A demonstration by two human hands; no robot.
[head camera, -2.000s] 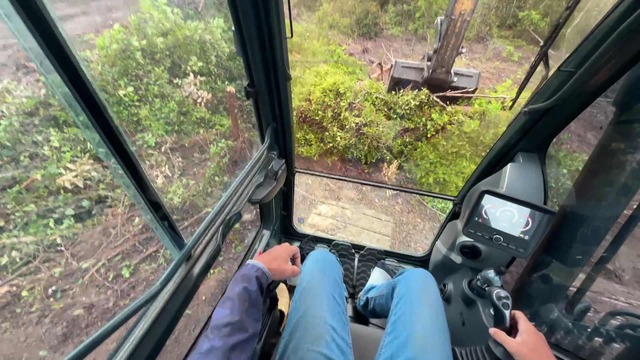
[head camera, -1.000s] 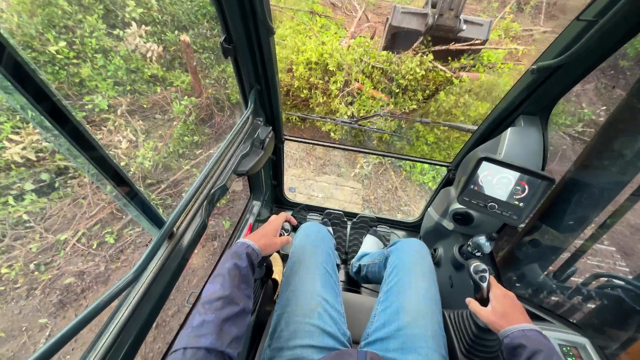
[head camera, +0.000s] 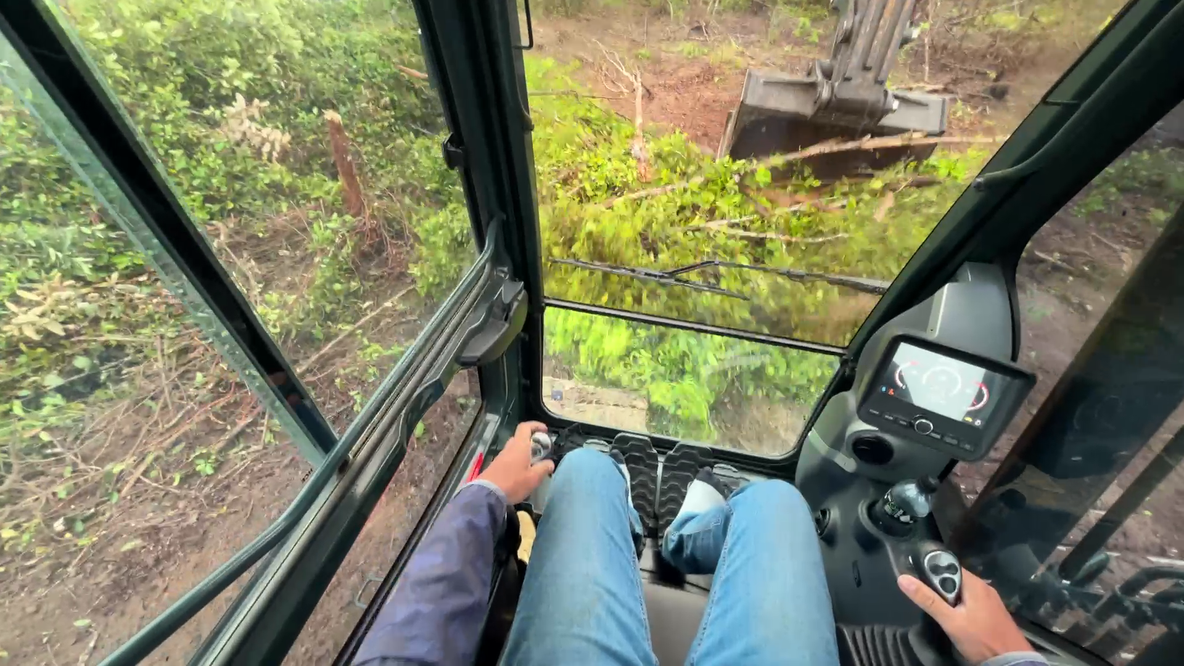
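Inside an excavator cab, my left hand point(head camera: 521, 467) is closed around the left joystick point(head camera: 540, 446), beside my left knee. At the lower right my right hand point(head camera: 976, 610) grips the right joystick point(head camera: 943, 573), whose buttoned top shows above the thumb. A black rubber boot hangs below that stick. Through the windshield, the excavator bucket point(head camera: 832, 116) is seen on its arm point(head camera: 874, 46), low over a heap of cut leafy brush point(head camera: 703, 203). A pale branch point(head camera: 851, 146) lies across the front of the bucket.
A display monitor point(head camera: 942, 388) stands on the right console, with a bottle point(head camera: 906, 501) in a holder below it. Foot pedals point(head camera: 657, 472) are in front of my feet. A wiper point(head camera: 684, 275) crosses the windshield. Outside at left are bushes and a broken stump point(head camera: 345, 165).
The brush heap has come up close to the cab and now shows through the lower front window, where bare ground was before. The wiper lies lower on the glass than two seconds ago.
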